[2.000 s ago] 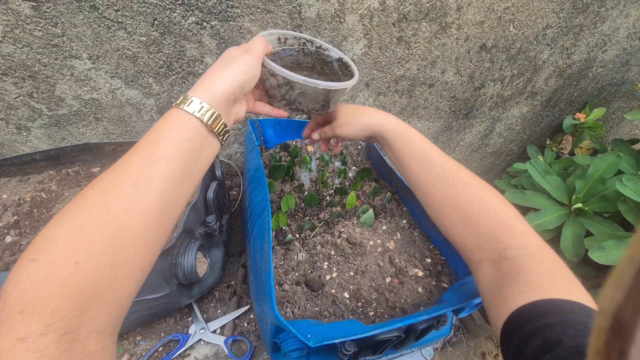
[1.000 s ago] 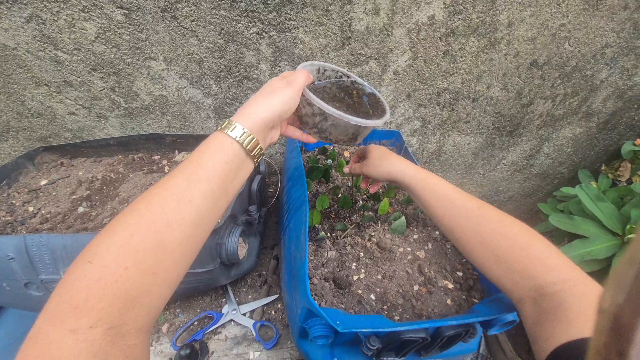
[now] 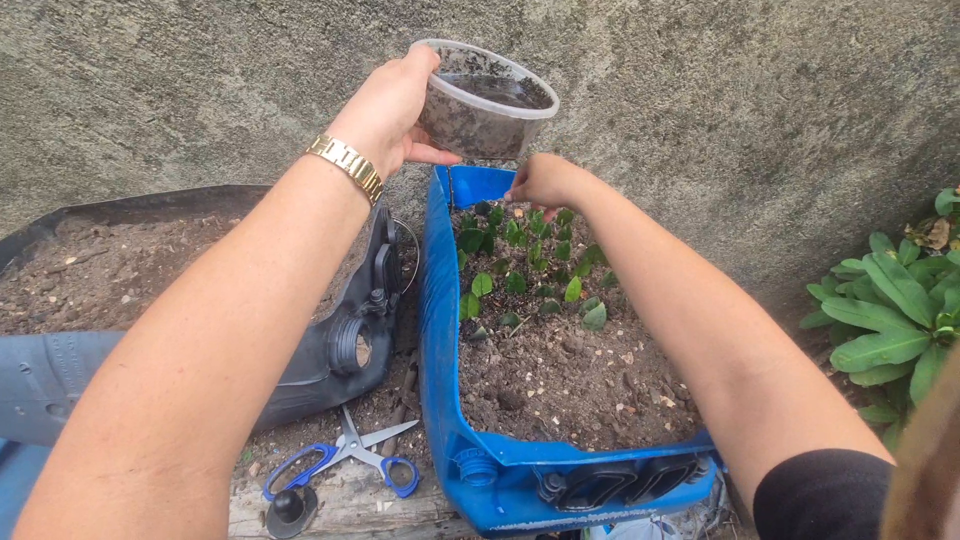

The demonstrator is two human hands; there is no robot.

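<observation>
My left hand [image 3: 409, 112], with a gold watch band at the wrist, grips a clear plastic tub [image 3: 487, 97] by its rim and base. Dark, wet-looking contents and dirt specks show inside the tub, held above the far end of a cut blue plastic container [image 3: 440, 322]. Soil [image 3: 570, 382] fills that container, and many small green leaf cuttings [image 3: 515, 282] stand upright in its far half. Just below and right of the tub, my right hand [image 3: 546, 184] hangs over the cuttings with fingers bent together; whether they pinch anything is too small to tell.
A cut grey plastic container [image 3: 300, 390] of soil lies at the left. Blue-handled scissors [image 3: 352, 446], blades apart, rest near a black rubbery cap [image 3: 289, 510] on weathered wood [image 3: 360, 510]. Behind runs a rough concrete wall [image 3: 675, 90]; a leafy plant [image 3: 892, 322] grows at the right.
Since one second ago, my right hand has moved from near the front of the cuttings toward the container's far end. My left hand still holds the tub.
</observation>
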